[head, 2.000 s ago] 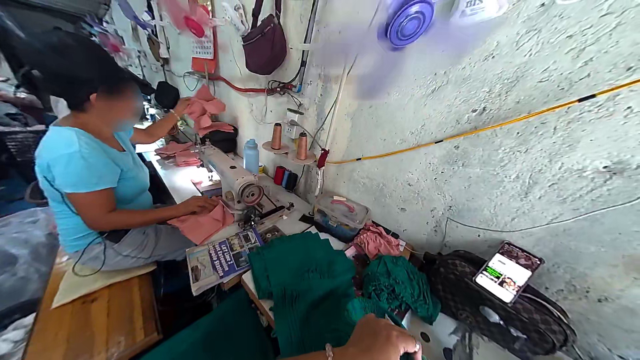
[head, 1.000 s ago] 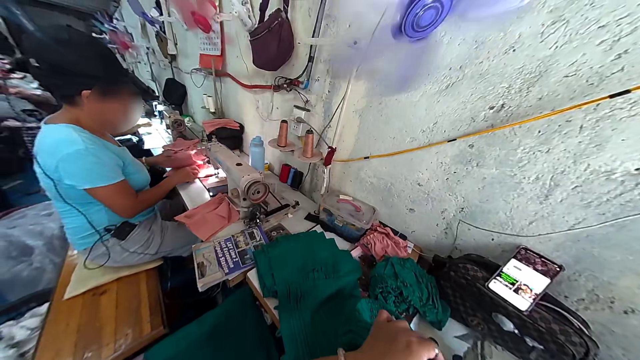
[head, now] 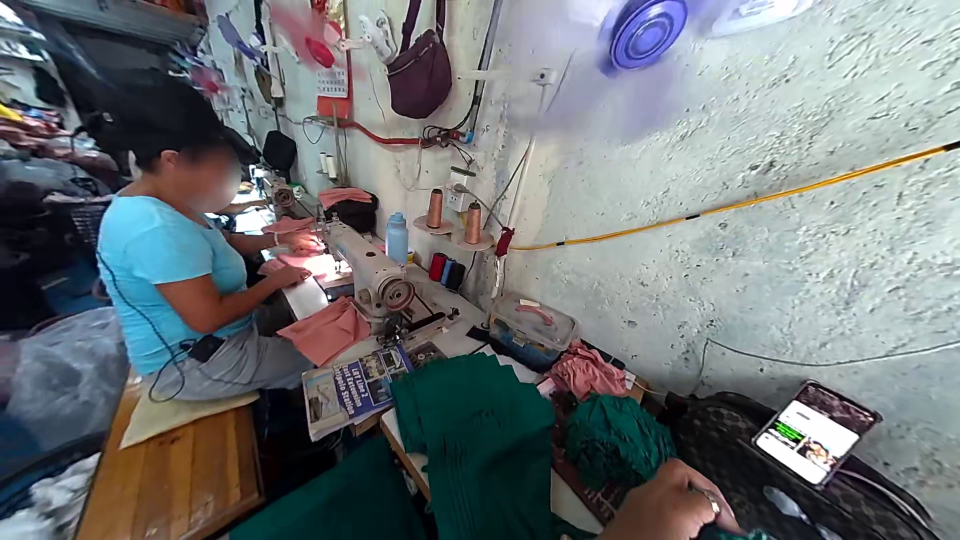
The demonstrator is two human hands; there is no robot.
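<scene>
At the bottom right edge, one hand of mine (head: 667,504), with a ring on a finger, is partly in view beside green cloth; its fingertips and what they touch are cut off or hidden, and whether it is my left or right is hard to tell, though it enters from the left like my left hand. My other hand is out of the frame. Stacked dark green cloth pieces (head: 480,427) lie over the table just left of the hand. A bunched green cloth (head: 615,439) sits directly above it, next to crumpled pink cloth (head: 589,371).
A phone (head: 817,431) rests on a dark patterned bag (head: 720,427) at right. Behind the cloth stand a lidded plastic box (head: 532,322) and printed papers (head: 356,386). At left, a co-worker (head: 172,262) sits at a sewing machine (head: 367,262) with pink cloth (head: 326,330).
My visible hand has moved right and lower. The co-worker's raised hand has come down to the pink cloth at the sewing machine.
</scene>
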